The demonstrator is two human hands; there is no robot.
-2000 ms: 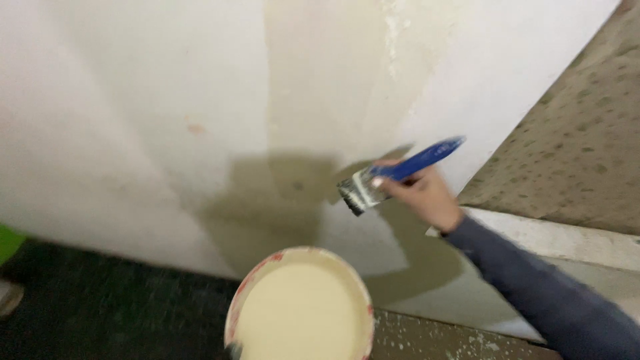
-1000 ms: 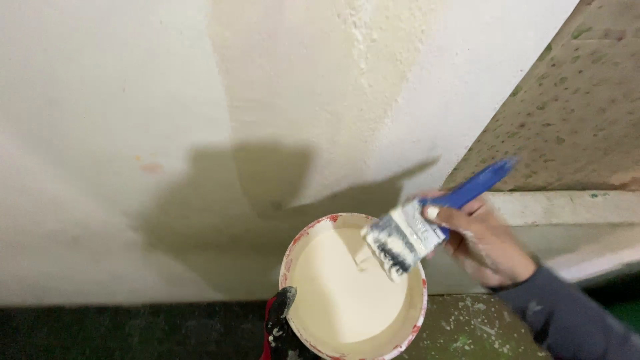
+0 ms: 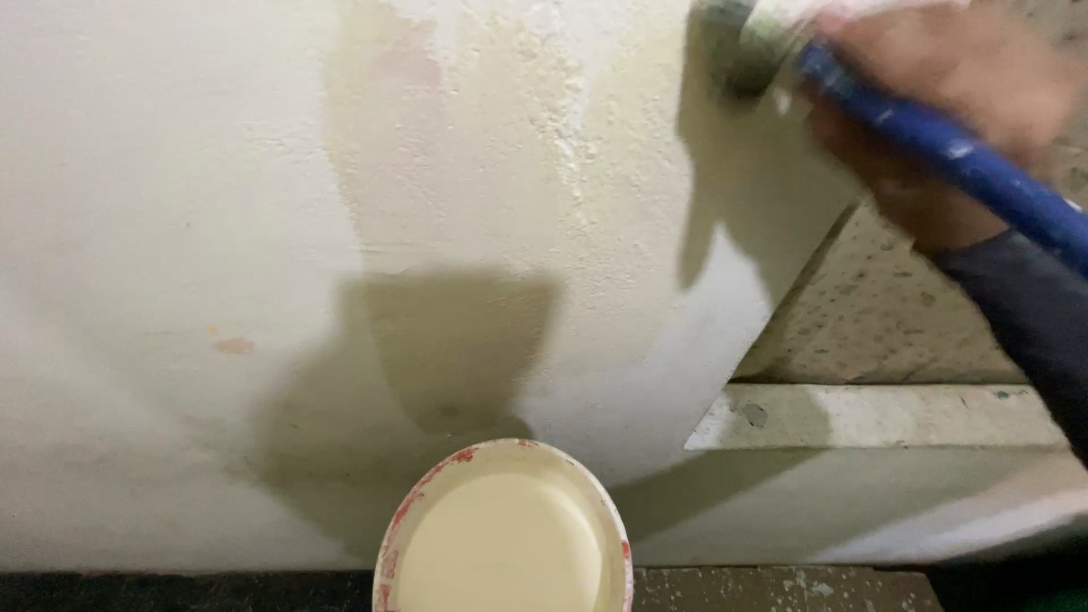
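My right hand (image 3: pixel 943 119), blurred, grips a paintbrush with a blue handle (image 3: pixel 960 153) at the upper right. The brush's dark, paint-smeared bristles (image 3: pixel 735 47) are at the wall near the top edge; whether they touch it cannot be told. A round bucket (image 3: pixel 393 544) with red smears on its rim stands at the bottom centre, holding cream paint (image 3: pixel 501 544). Behind it rises a pale wall (image 3: pixel 212 212) with a rough, yellowish patch (image 3: pixel 510 170) in the middle. My left hand is out of view.
A white ledge (image 3: pixel 892 416) runs to the right of the wall's slanted edge, below a speckled stone-like surface (image 3: pixel 884 306). Paint spots mark the brown surface (image 3: pixel 790 586) at the bottom right. A dark strip (image 3: pixel 170 592) lies along the wall's foot. Shadows fall across the wall.
My right hand has moved the brush from over the paint bucket up to the upper right of the wall. The dark, paint-smeared object at the bucket's left rim is no longer in view.
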